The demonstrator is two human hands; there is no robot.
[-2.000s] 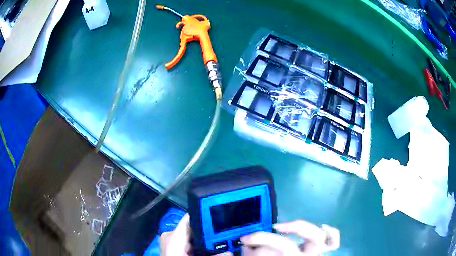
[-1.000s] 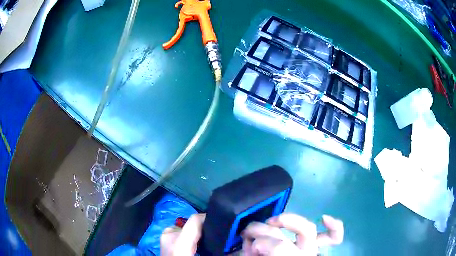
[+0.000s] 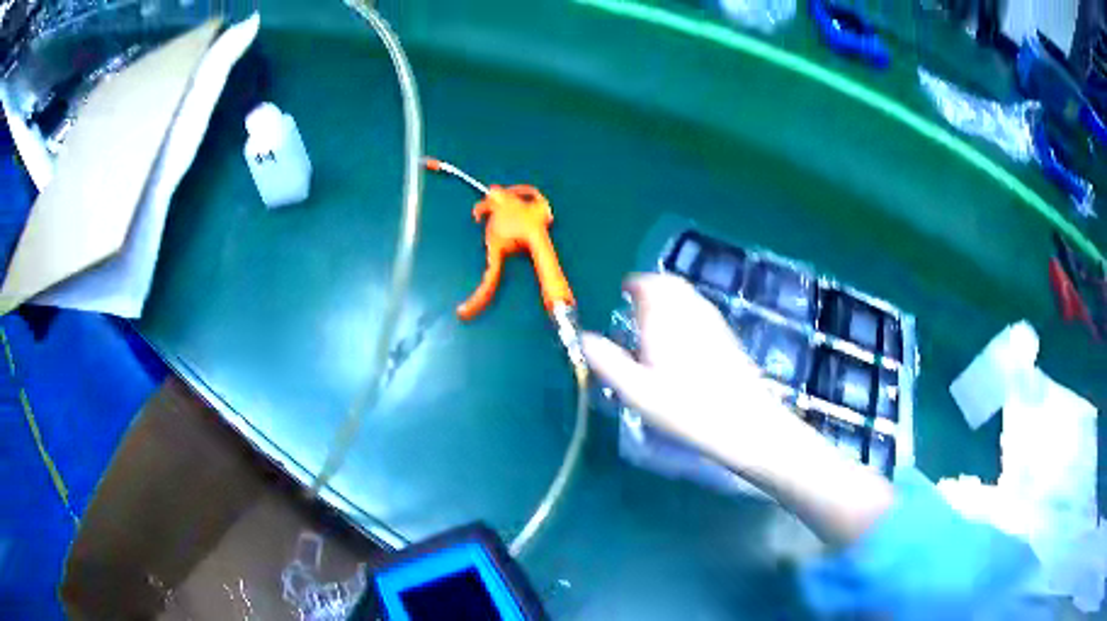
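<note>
The black tester with a blue face and dark screen (image 3: 449, 582) is at the bottom edge, partly cut off. My left hand is out of the picture. My right hand (image 3: 698, 370) is blurred and reaches over the left part of the lens panel sheet (image 3: 850, 370), hiding some panels. Its fingers are apart and nothing shows in them. The orange air blow gun (image 3: 520, 228) lies on the bench just left of my fingertips. Whether my hand touches the hose fitting or the panels cannot be told.
A white bottle (image 3: 278, 155) stands behind left, near paper sheets (image 3: 115, 158). The clear hose (image 3: 407, 243) crosses the left side. White wipes (image 3: 1050, 455) and red-black clamp leads (image 3: 1071, 291) are at right. A cardboard box (image 3: 158, 485) with clear scraps is below the left bench edge.
My right hand has left the tester and moved forward over the lens panels. The tester sits lower left, screen visible again. My left hand has gone out of view. The camera view has shifted.
</note>
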